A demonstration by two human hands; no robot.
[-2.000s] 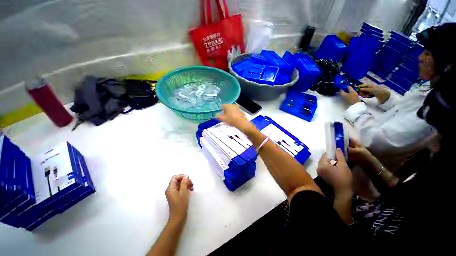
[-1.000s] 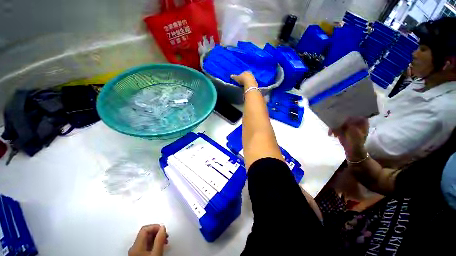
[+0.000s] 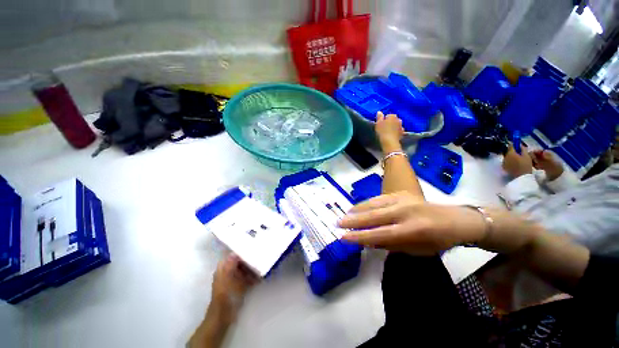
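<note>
My left hand (image 3: 231,277) holds a retail box (image 3: 251,229) tilted by its lower edge, white face up, with a blue flap sticking out at its upper left. My right hand (image 3: 389,127), with a white bracelet, is over the front of the grey basin (image 3: 425,135), against the blue inserts (image 3: 394,98); its fingers look bent, and whether they grip an insert cannot be told. A pile of unclosed boxes (image 3: 313,221) lies just right of the held box. Clear plastic pieces (image 3: 285,130) lie in the green basket (image 3: 237,136).
Another person's hand (image 3: 407,221) reaches in from the right, over the box pile and below my right forearm. Closed cartons (image 3: 58,224) are stacked at left. A phone (image 3: 360,153) and a blue insert with dark parts (image 3: 438,166) lie by the basin. Another person's hands (image 3: 529,162) work farther right.
My left hand has taken hold of a retail box. My right hand went from near the basket to the basin and is now at its front. The neighbour's hand has come in over the pile.
</note>
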